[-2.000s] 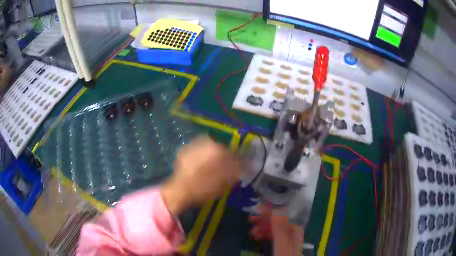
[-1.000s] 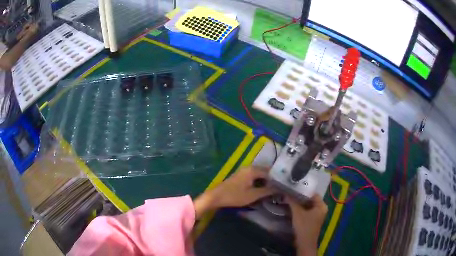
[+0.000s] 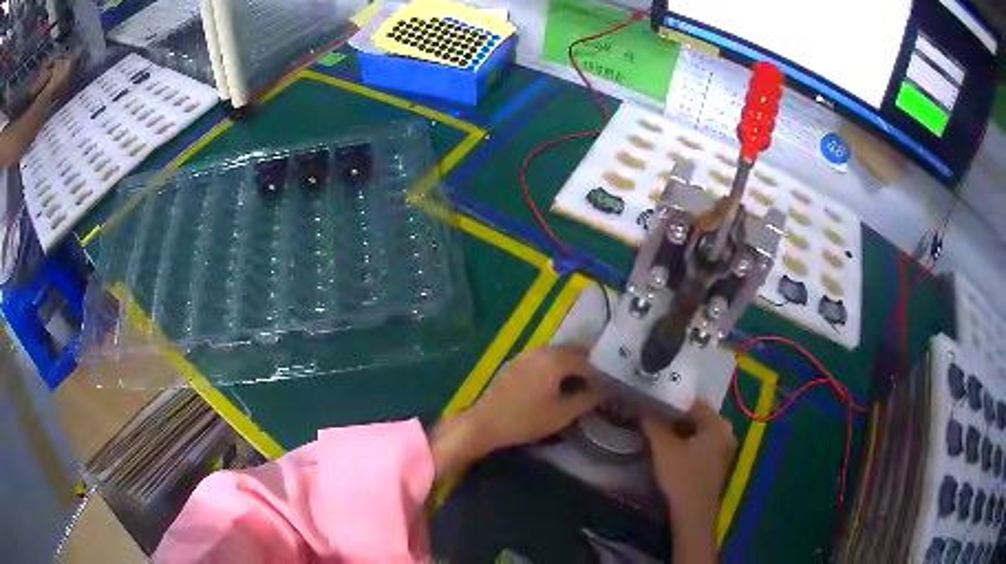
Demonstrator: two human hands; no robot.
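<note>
The silver test fixture (image 3: 662, 369) stands right of centre on a pale base. Its red toggle clamp handle (image 3: 760, 110) points up. My left hand (image 3: 541, 399) is at the fixture's lower left front edge, fingertips against the metal block. My right hand (image 3: 689, 446) is at the lower right front edge, fingers under the block's rim. Dark round spots show at the fingertips of both hands. Whether a small part is between the fingers cannot be seen. A round metallic shape (image 3: 610, 435) lies between the hands on the base.
A clear blister tray (image 3: 276, 264) with dark parts (image 3: 313, 167) lies left. A white foam tray (image 3: 585, 198) is behind the fixture. Stacked foam trays (image 3: 938, 474) stand at right. A red wire (image 3: 811, 413) loops right of the fixture. Another person's arm (image 3: 33, 110) shows at far left.
Two seconds ago my left hand was blurred, left of the fixture; it is now at its front edge. My right hand has moved up to the block. Since one second ago the hands have barely moved.
</note>
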